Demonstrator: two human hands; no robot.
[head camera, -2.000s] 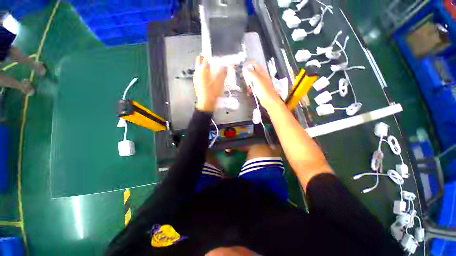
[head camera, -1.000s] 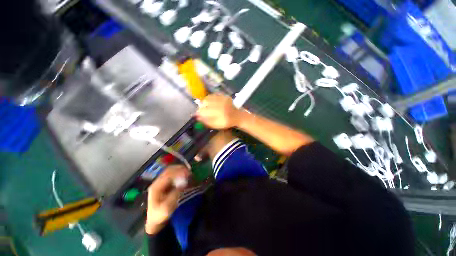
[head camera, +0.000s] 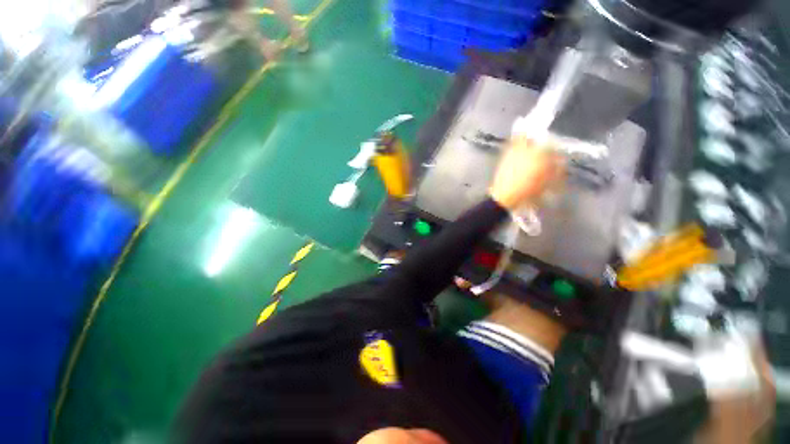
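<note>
My left hand (head camera: 522, 178) reaches over the metal base plate (head camera: 459, 178) to the whitish holding fixture (head camera: 591, 149). Its fingers are at the fixture's left side, blurred, and their grip is unclear. A white adapter cord (head camera: 497, 276) trails below this hand across the plate's front edge. My right hand (head camera: 749, 403) is at the lower right over the conveyor, strongly blurred and partly cut off. A white block, possibly a power adapter (head camera: 726, 368), is against its fingers; whether it is held is unclear. The grey welding head (head camera: 599, 102) hangs above the fixture.
Green start buttons (head camera: 422, 227) and a red emergency stop (head camera: 487, 258) line the front. Yellow-and-black sensor posts (head camera: 392, 166) flank the plate. A single adapter (head camera: 344, 194) lies on the left green table. Blurred adapters cover the right conveyor, near a white divider bar (head camera: 654, 349). Blue bins (head camera: 463, 30) stand behind.
The view has swung left. My left hand has moved from near the front controls to the fixture. My right hand has left the right front button area and is over the conveyor.
</note>
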